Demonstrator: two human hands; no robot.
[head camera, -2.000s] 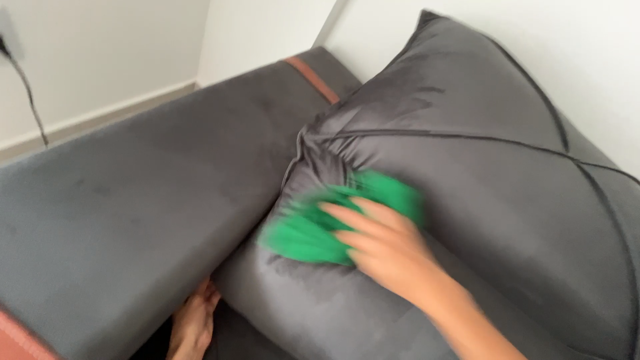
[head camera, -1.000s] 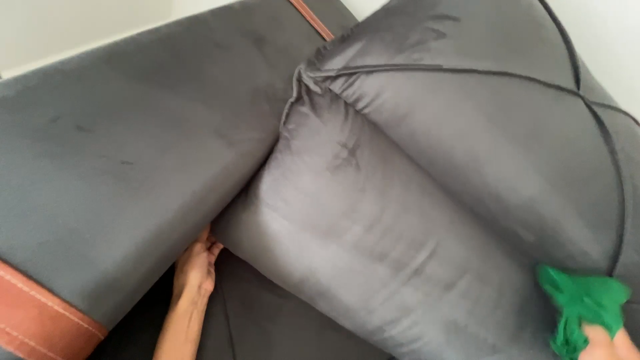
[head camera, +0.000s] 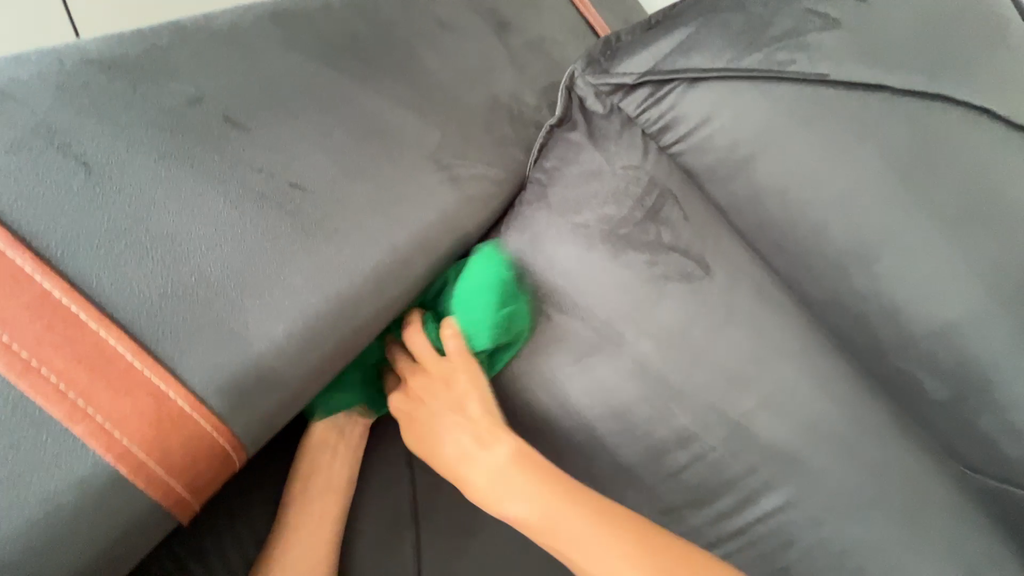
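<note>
A bunched green cloth (head camera: 492, 300) lies at the gap between the grey sofa armrest (head camera: 264, 184) and the front of a grey back cushion (head camera: 640, 320). My right hand (head camera: 444, 384) grips the cloth, its fingers pressed into the folds. My left hand is covered by the cloth beside the armrest's lower edge; only the wrist (head camera: 340, 428) and forearm show, so its fingers cannot be made out.
An orange band (head camera: 120, 384) with pale stitching wraps the armrest at the left. Dark piping (head camera: 720, 74) runs across the cushion's upper part. Below the hands is the dark sofa seat (head camera: 448, 512). Pale floor tiles (head camera: 36, 24) show at the top left.
My right hand has brought the green cloth from the cushion's lower right to the gap by the armrest. The cloth now covers my left hand, which was visible there before.
</note>
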